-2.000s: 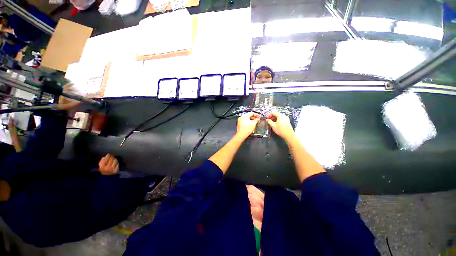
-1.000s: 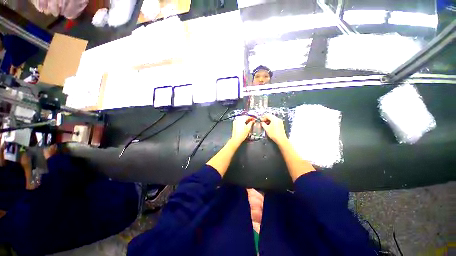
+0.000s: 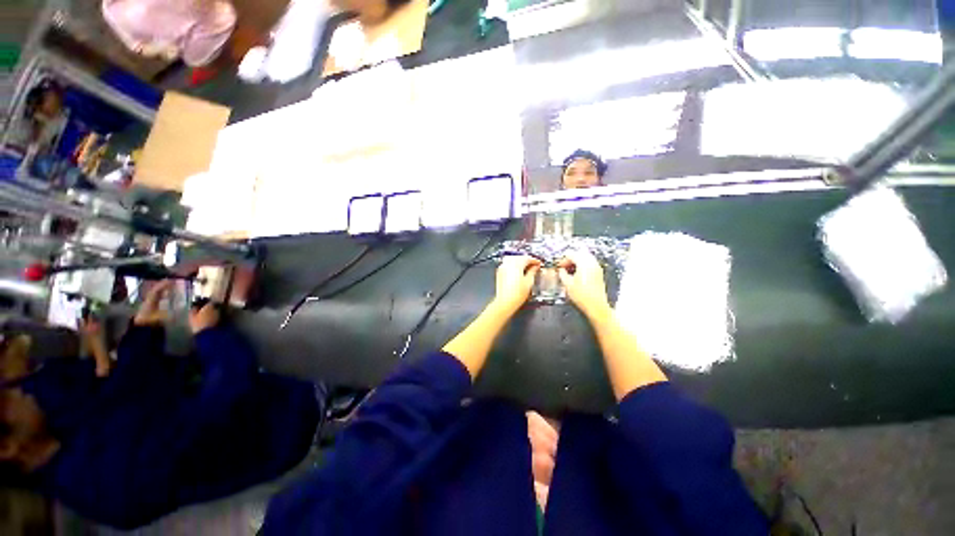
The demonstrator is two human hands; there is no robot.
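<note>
Three square LED floodlights lie at the edge of the white sheet, two together (image 3: 402, 213) and one apart (image 3: 490, 199). Their black cables (image 3: 431, 304) trail over the dark green bench. My left hand (image 3: 513, 284) pinches a dark cable in its fingertips. My right hand (image 3: 586, 285) is close beside it, fingertips together; what they pinch is too small to tell. Both hands are over a small clear fixture (image 3: 550, 285), partly hidden by my fingers. Glittering clear pieces (image 3: 545, 247) lie behind it.
A stack of clear bags (image 3: 679, 302) lies right of my hands, a second stack (image 3: 882, 254) farther right. A metal rail (image 3: 681, 188) crosses behind, before a reflective panel. A person (image 3: 157, 403) at left has hands by a press with a small white block (image 3: 214, 285).
The third lamp of the row of four has gone from the sheet's edge since the oldest frame. My hands stay at the fixture. The neighbour's hands have moved to the press. The view has shifted slightly.
</note>
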